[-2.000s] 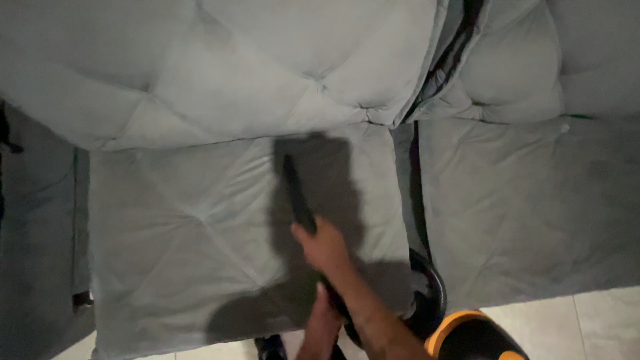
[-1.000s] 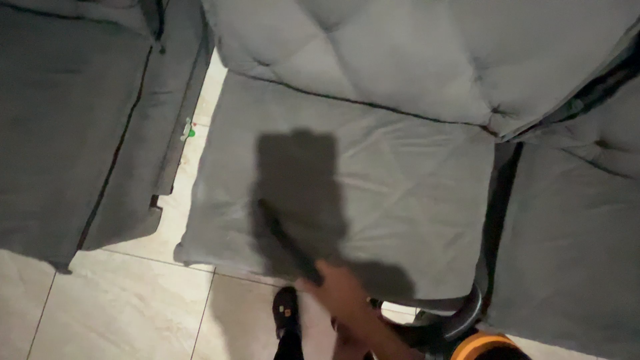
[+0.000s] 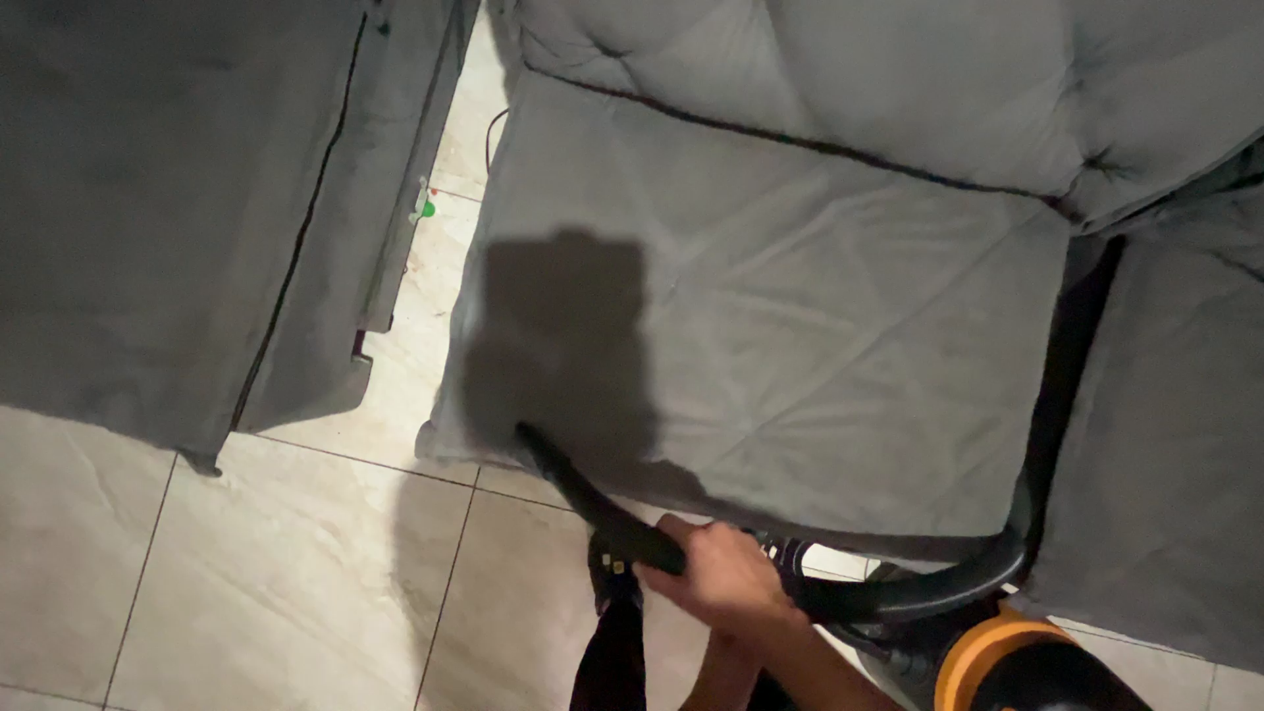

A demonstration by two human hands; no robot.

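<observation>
My right hand (image 3: 716, 568) is closed around a black vacuum cleaner tube (image 3: 592, 504), whose tip lies at the front left corner of a grey tufted sofa seat cushion (image 3: 790, 326). Beneath my right wrist, my left forearm (image 3: 726, 667) shows; the left hand itself is mostly hidden, and its grip cannot be made out. Behind my hands a black flexible hose (image 3: 908, 592) curves right, close to the cushion's front edge. It runs near an orange and black vacuum cleaner body (image 3: 997, 652) at the lower right.
Another grey sofa section (image 3: 168, 217) stands on the left, across a gap of tiled floor (image 3: 296, 553). A small green item (image 3: 428, 209) is at that section's edge. The tufted backrest (image 3: 889, 79) rises behind the seat, and a further seat (image 3: 1165, 425) adjoins at right. My shoe (image 3: 610, 568) is below.
The tube's tip has moved from the middle of the seat cushion to its front left corner. The view has shifted left, showing more floor and the left sofa section.
</observation>
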